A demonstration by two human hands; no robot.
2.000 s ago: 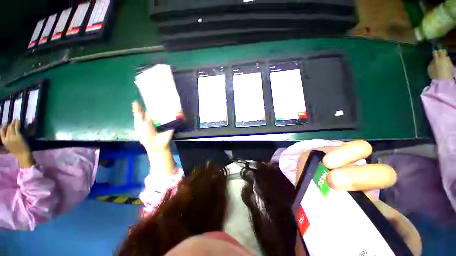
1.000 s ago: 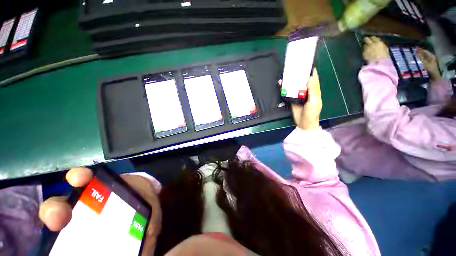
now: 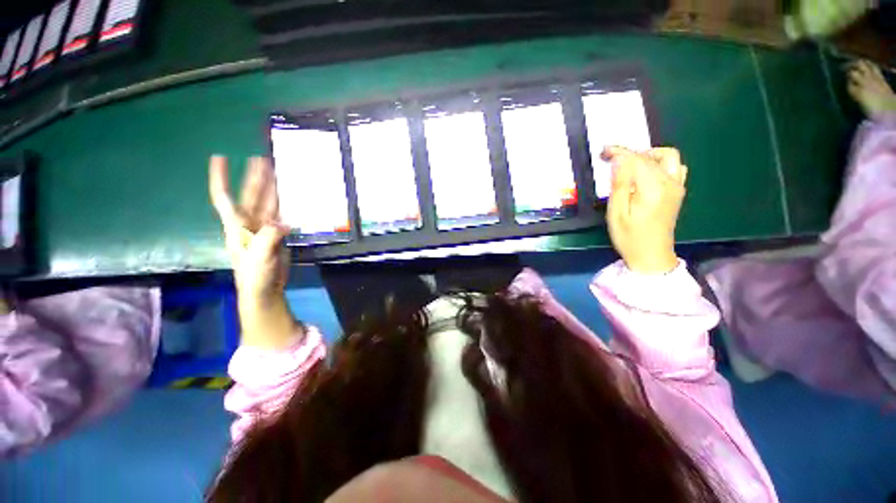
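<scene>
A black phone tray [image 3: 432,239] lies on the green bench mat with a row of phones in its slots, all with bright white screens. My left hand [image 3: 257,221] is at the tray's left end, fingers apart, beside the leftmost phone [image 3: 310,182]. It holds nothing. My right hand [image 3: 645,201] is over the lower part of the rightmost phone [image 3: 614,118], its fingers bent over the screen. Whether it grips the phone cannot be told. Red marks show at the lower right of some screens.
Black stacked trays [image 3: 442,29] lie beyond the tray. Another tray of lit phones [image 3: 69,39] is at far left. A pale green bottle or roll [image 3: 830,17] and a brown board [image 3: 722,20] are at far right. Neighbouring workers' pink sleeves [image 3: 79,344] show at both sides.
Both end slots of the tray now hold phones. The phones held in my hands earlier are no longer lifted. My left hand is now open by the tray; my right hand is over the rightmost phone.
</scene>
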